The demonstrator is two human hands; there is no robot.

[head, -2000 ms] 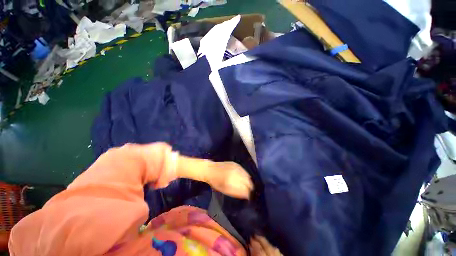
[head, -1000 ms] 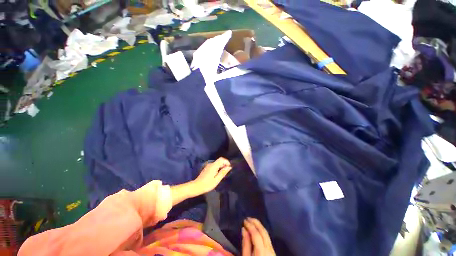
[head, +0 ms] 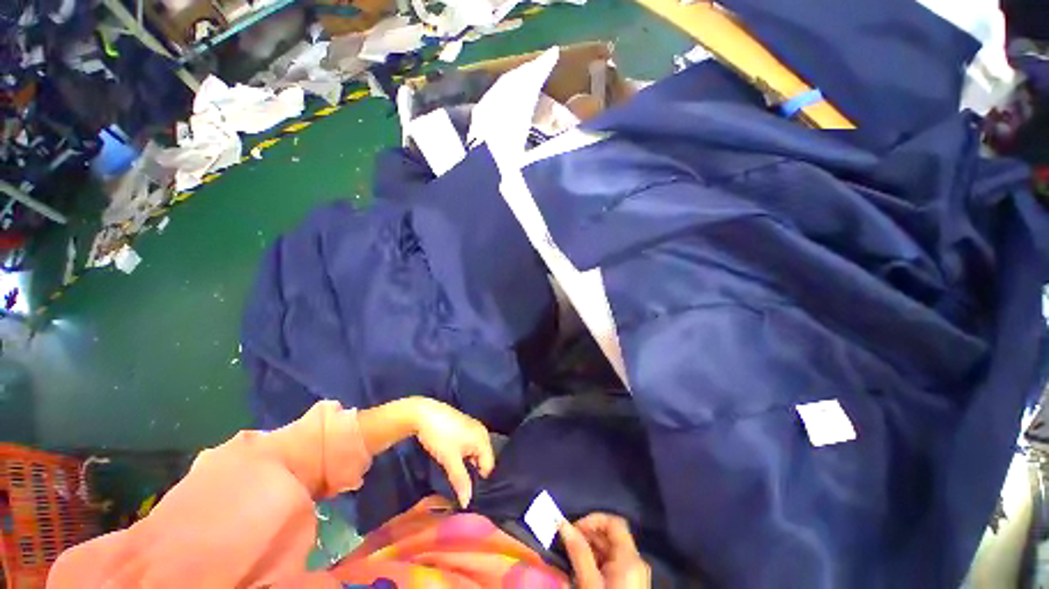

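Observation:
A large navy garment (head: 736,345) covers the table and drapes off its left side to the lap. A white sticker (head: 827,422) lies on it at the right. My left hand (head: 457,446) pinches the edge of the dark cloth at the lap between thumb and fingers. My right hand (head: 606,552), partly cut off by the bottom edge, is at the cloth beside a second white sticker (head: 544,519); its fingers are bent, and the grip is unclear.
A wooden strip (head: 753,60) with a blue band lies at the top right. An open carton (head: 598,78) with white pieces stands beyond the table's left side. An orange basket (head: 44,518) is at the lower left. White scraps (head: 242,115) lie on the green floor.
My left hand has moved down and towards me, now with cloth at its fingertips. Dark cloth is raised at the lap, and a second white sticker now shows beside my right hand.

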